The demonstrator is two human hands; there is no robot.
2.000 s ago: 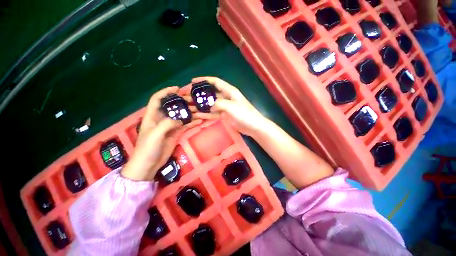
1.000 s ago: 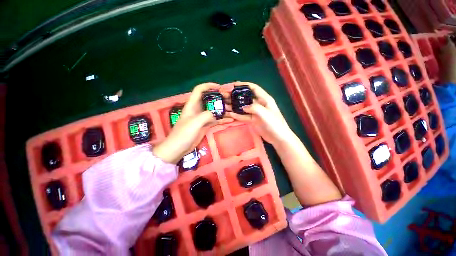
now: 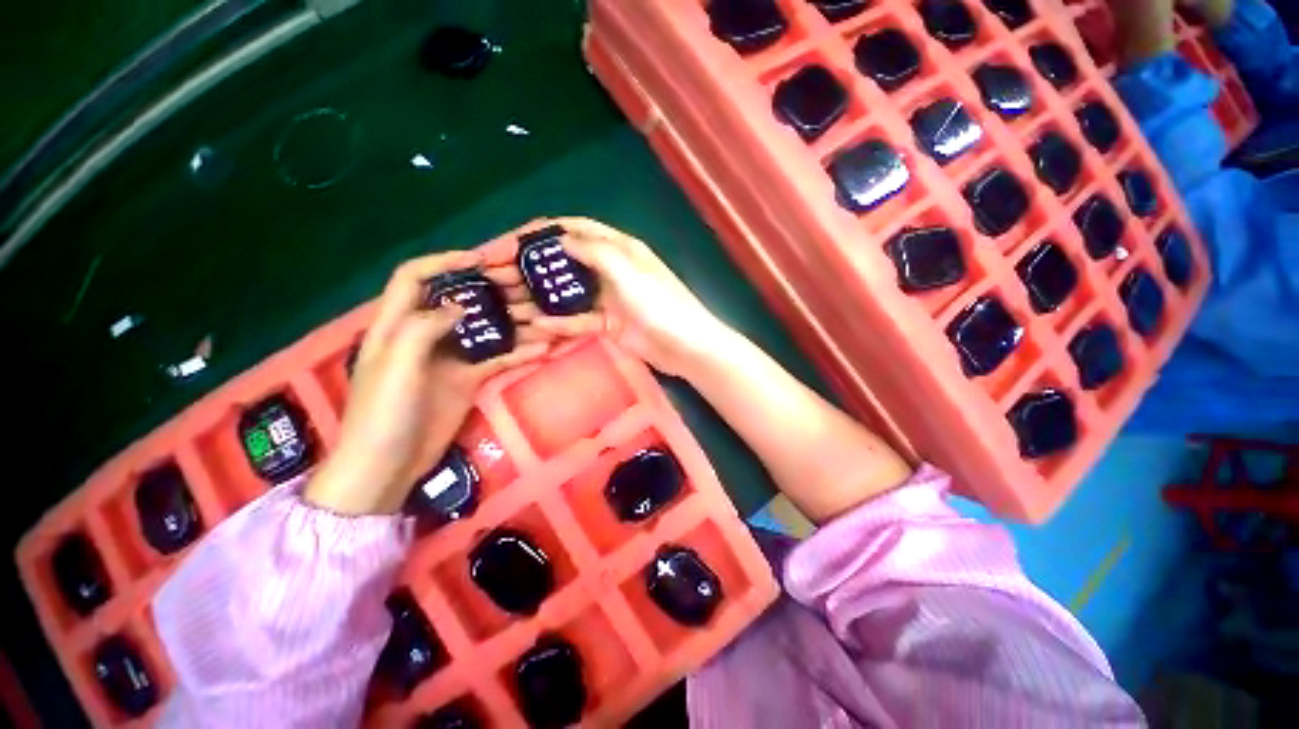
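Observation:
My left hand point(image 3: 406, 363) holds a black smartwatch body point(image 3: 472, 315), its lit screen showing rows of small white icons and text; the thumb lies over its left side. My right hand point(image 3: 634, 292) holds a second smartwatch body point(image 3: 557, 271) with a similar lit list. The two watches are side by side above the upper edge of the coral-red foam tray point(image 3: 597, 520). Most visible pockets hold a dark watch; one watch in the top row point(image 3: 277, 437) shows a green-and-white face. A pocket just below my hands is empty. My left forearm hides some pockets.
A tall coral tray stack point(image 3: 798, 306) full of watches stands at the right. A loose black watch body point(image 3: 459, 51) and small white scraps point(image 3: 190, 358) lie on the dark green surface point(image 3: 214, 271) beyond the tray. A blue-sleeved person point(image 3: 1211, 185) is at the far right.
Both held screens changed from a watch face on the left one and a dim right one to white icon lists. The view has shifted, so tray and stack appear further left.

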